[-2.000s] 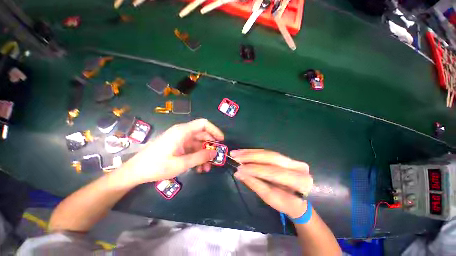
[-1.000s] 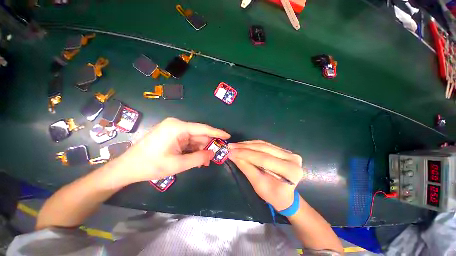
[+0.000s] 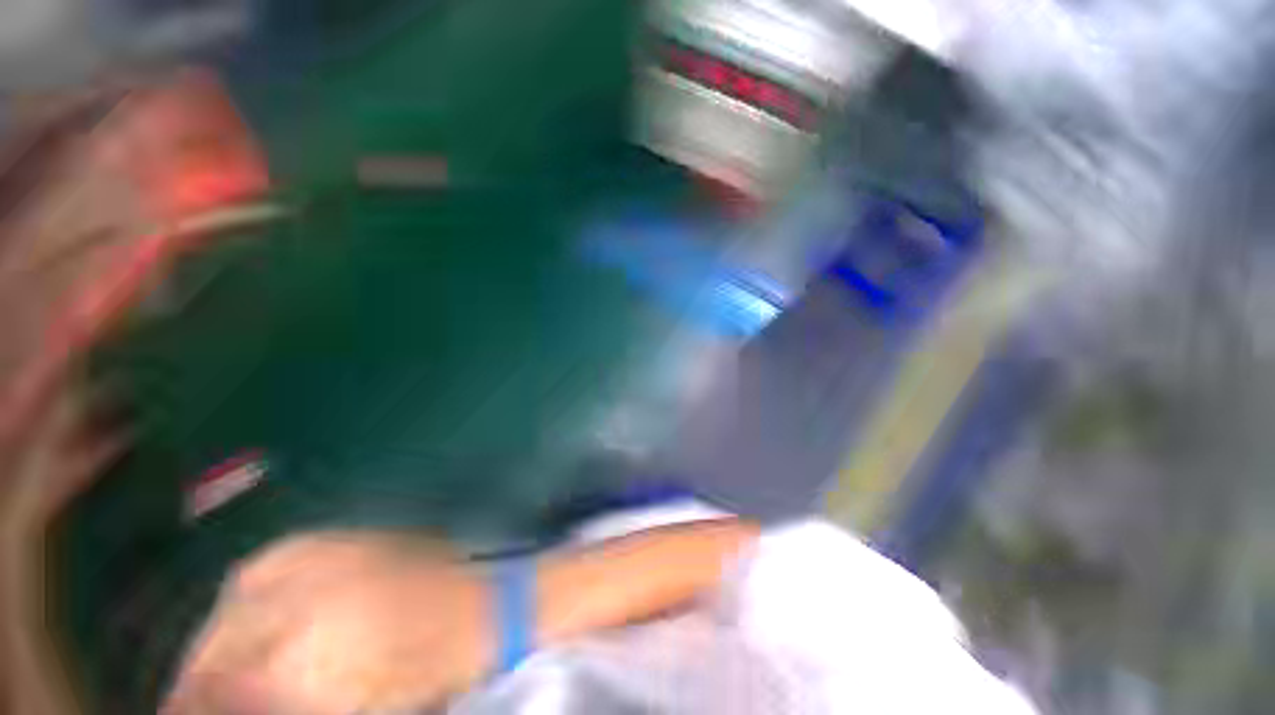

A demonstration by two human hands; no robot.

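Note:
The whole head view is strongly motion-blurred. My right hand point(image 3: 336, 622), with a blue band point(image 3: 513, 612) at its wrist, lies low at the left of centre. Its fingers are smeared, partly cut off by the bottom edge, and whether they hold anything cannot be told. A skin-coloured blur runs down the left edge; I cannot tell whether it is my left hand or arm. A small red and pale piece point(image 3: 227, 485), perhaps a watch housing, lies on the dark green bench point(image 3: 378, 335) above my right hand.
The power supply point(image 3: 727, 105), with a smeared red display, is at the top centre. A blue mat point(image 3: 671, 266) lies below it. A red-orange shape point(image 3: 203, 161), perhaps a tray, is at the upper left. The floor with a yellow line point(image 3: 916, 405) shows at the right.
The view has swung sharply to the right and blurred. The power supply has shifted to the top centre, my right hand to the lower left. The held housing is no longer discernible.

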